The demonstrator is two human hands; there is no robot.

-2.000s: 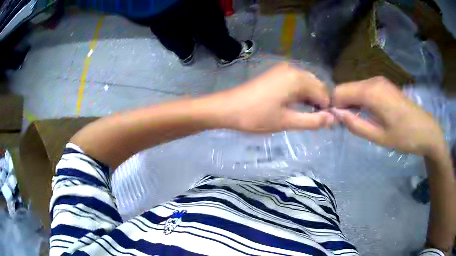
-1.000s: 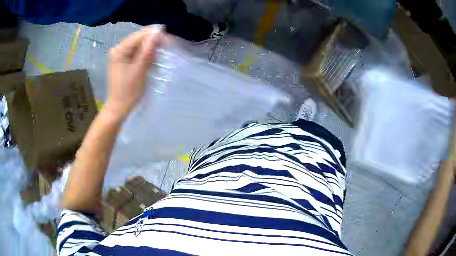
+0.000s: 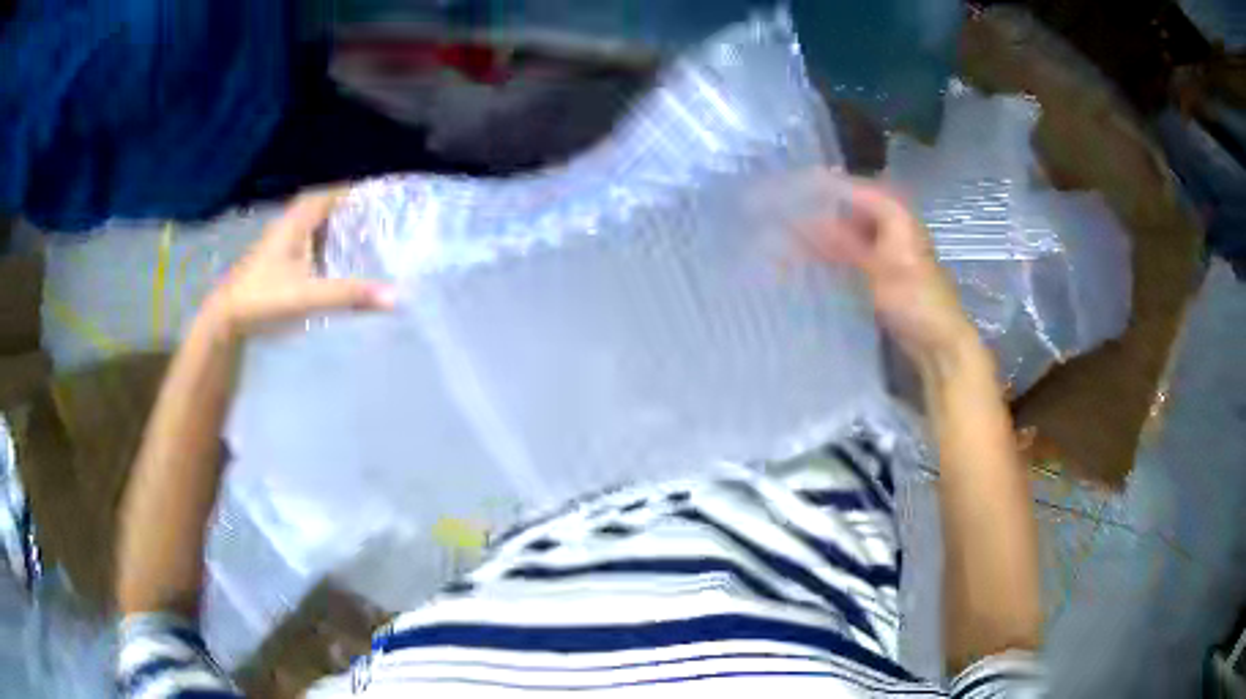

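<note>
A large, limp, see-through air-column bag (image 3: 588,341) with fine parallel ribs is spread in front of my body. My left hand (image 3: 294,280) grips its upper left part, with the thumb in front of the film. My right hand (image 3: 875,253) is at the bag's upper right side and is blurred; whether its fingers pinch the film cannot be told. The bag's upper edge rises to a crumpled point between the hands, nearer the right one.
An open brown carton (image 3: 1148,273) on the right holds more clear ribbed bags (image 3: 998,232). Brown cardboard (image 3: 103,423) stands at the left. A person in blue clothing (image 3: 137,109) is at the upper left. Grey floor with yellow lines (image 3: 161,287) shows.
My hands were together at a film edge, then far apart with a bag trailing from the left. Now both are at a ribbed bag spread before me, and my right hand has come inward.
</note>
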